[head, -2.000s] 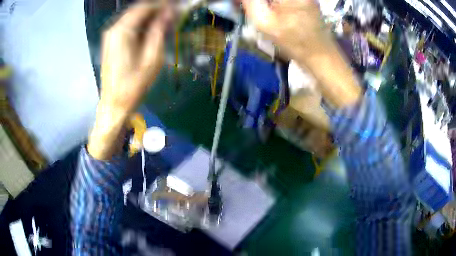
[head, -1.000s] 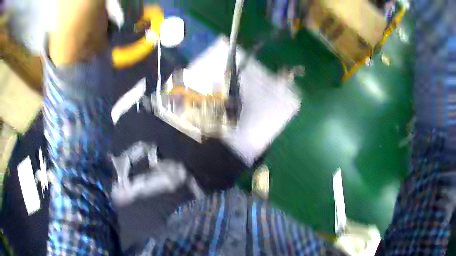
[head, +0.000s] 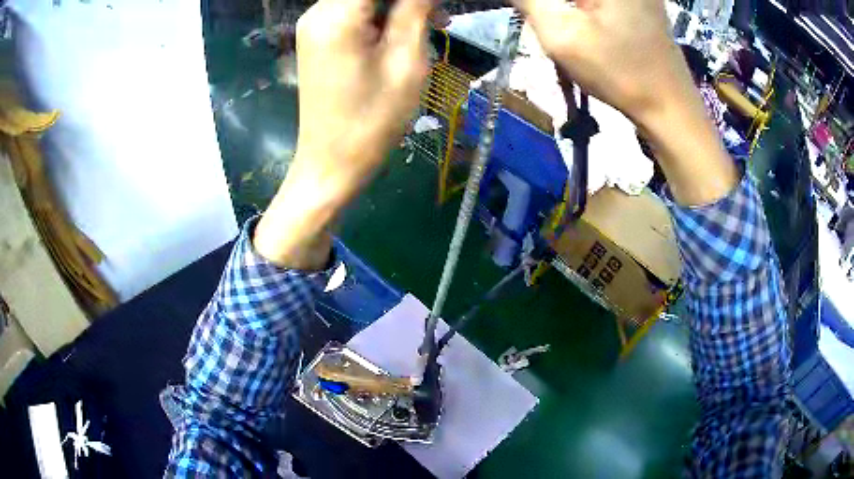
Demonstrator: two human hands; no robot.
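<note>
The silvery braided steam hose [head: 473, 182] rises from the steam iron [head: 370, 382] to the top edge, between my hands. The dark cable [head: 577, 150] hangs to the right of the hose with lumpy knots or wraps. My left hand [head: 360, 84] is raised left of the hose, its bent fingertips cut off by the top edge. My right hand [head: 609, 47] is raised right of the hose near the cable's top, its fingers also cut off. What the fingers hold is out of view. The iron, with its tan handle, sits on a metal rest.
A pale sheet [head: 478, 398] lies under the rest. The black table [head: 122, 374] carries a white card [head: 45, 440] and a small white tied bundle [head: 86, 438]. A white board [head: 131, 122] stands at left beside curved yellow templates [head: 51, 196]. A carton [head: 623, 248] and blue bin [head: 529, 159] are beyond.
The view tipped down, then back up, so both hands show again at the top. The knotted cable is now clearly visible beside the hose. The iron still sits on its rest.
</note>
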